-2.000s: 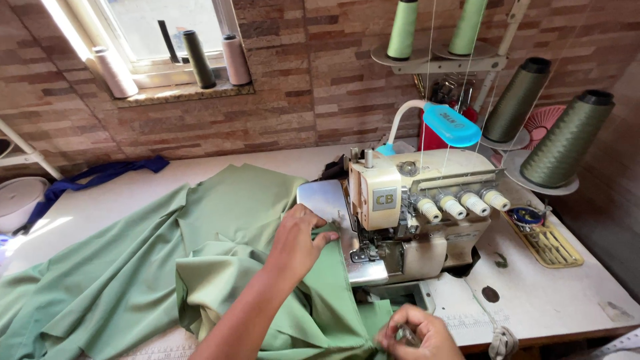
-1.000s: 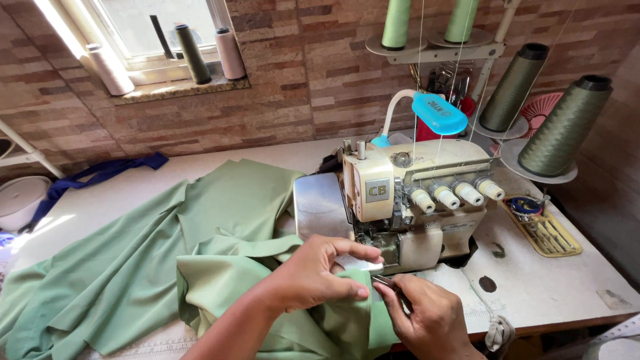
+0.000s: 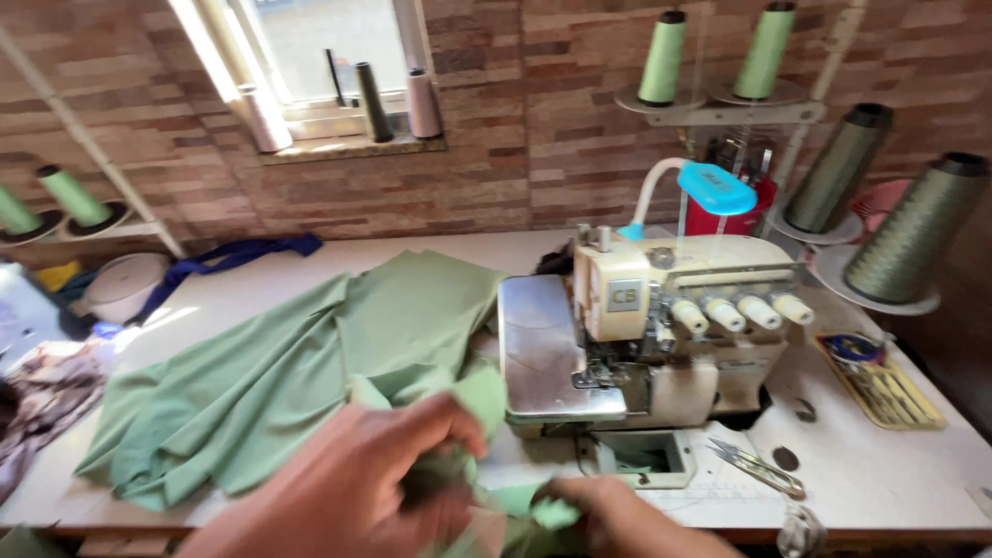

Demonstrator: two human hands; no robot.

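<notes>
Green fabric spreads over the white table left of the cream serger sewing machine. Part of it is bunched between my hands at the front edge. My left hand, blurred, grips a fold of it with thumb and fingers. Lower right, my right hand pinches another edge of the same cloth, partly cut off by the frame. Thread snips lie on the table right of the machine's open scrap bin. The metal plate of the machine has no cloth on it.
Large dark green thread cones and light green cones stand on holders behind the machine. A yellow tray of tools sits at the right. A blue lamp arches over the machine. Dark blue cloth lies at the back left.
My hands have moved away from the machine's needle area, drawing the green cloth toward the front edge. The snips, in my right hand a second ago, now lie on the table. The view has shifted left.
</notes>
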